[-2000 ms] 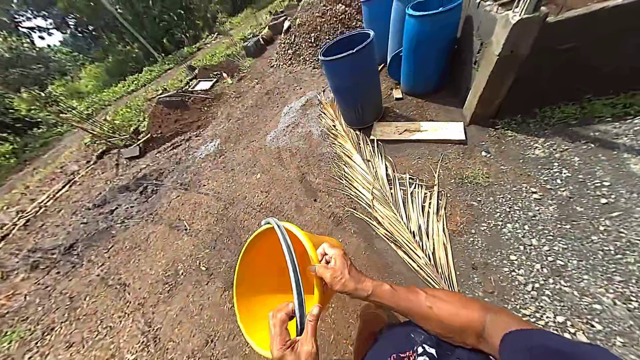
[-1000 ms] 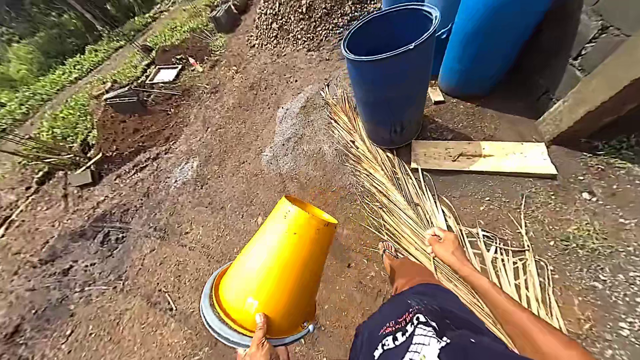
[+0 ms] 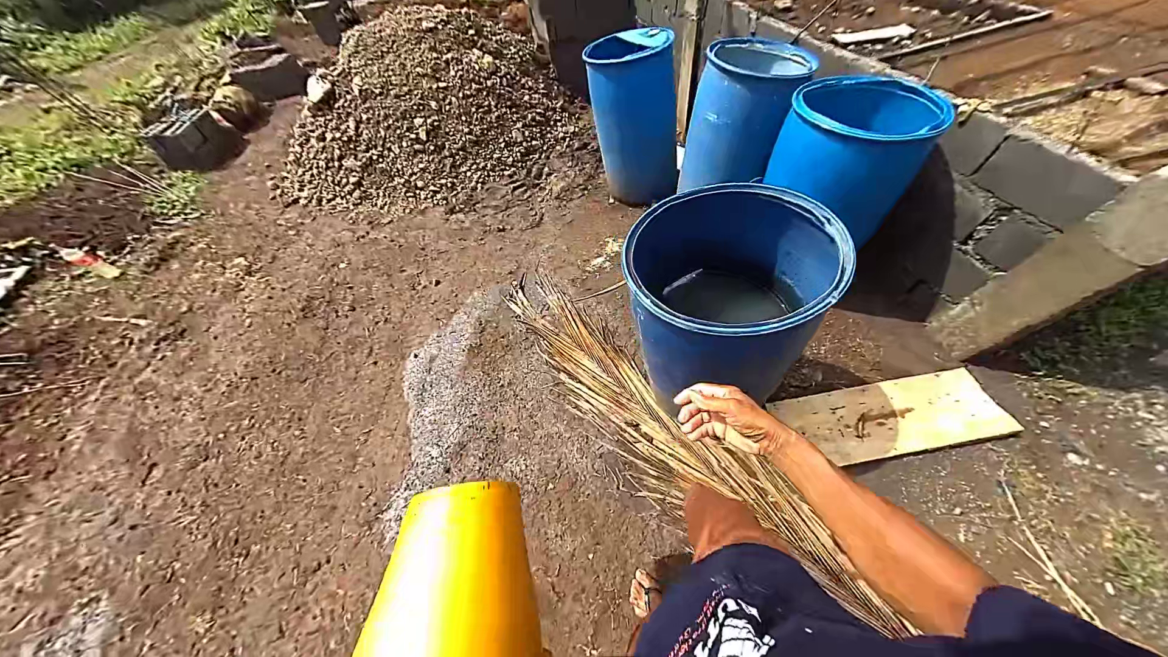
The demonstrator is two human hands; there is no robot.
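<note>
A yellow plastic bucket [image 3: 461, 575] shows at the bottom edge, its base end upward and its rim out of frame; my left hand is not visible. My right hand [image 3: 725, 418] hangs with loosely curled fingers and nothing seen in it, in front of the dark blue drum [image 3: 712, 356] that has liquid at its bottom. Beneath my right hand and forearm, a dried palm frond [image 3: 611, 374] lies on the ground and runs past my leg. A wooden board [image 3: 899, 415] lies right of the drum.
Three lighter blue drums [image 3: 630, 119] stand behind, beside a concrete block wall [image 3: 1040, 182]. A gravel pile [image 3: 429, 109] rises at the back left, with concrete blocks [image 3: 192, 137] near it. Grey powdery material [image 3: 447, 392] covers part of the dirt left of the frond.
The bucket was in both hands two seconds ago; my right hand has since come off it. The view has moved toward the drums, and my left hand has left the frame.
</note>
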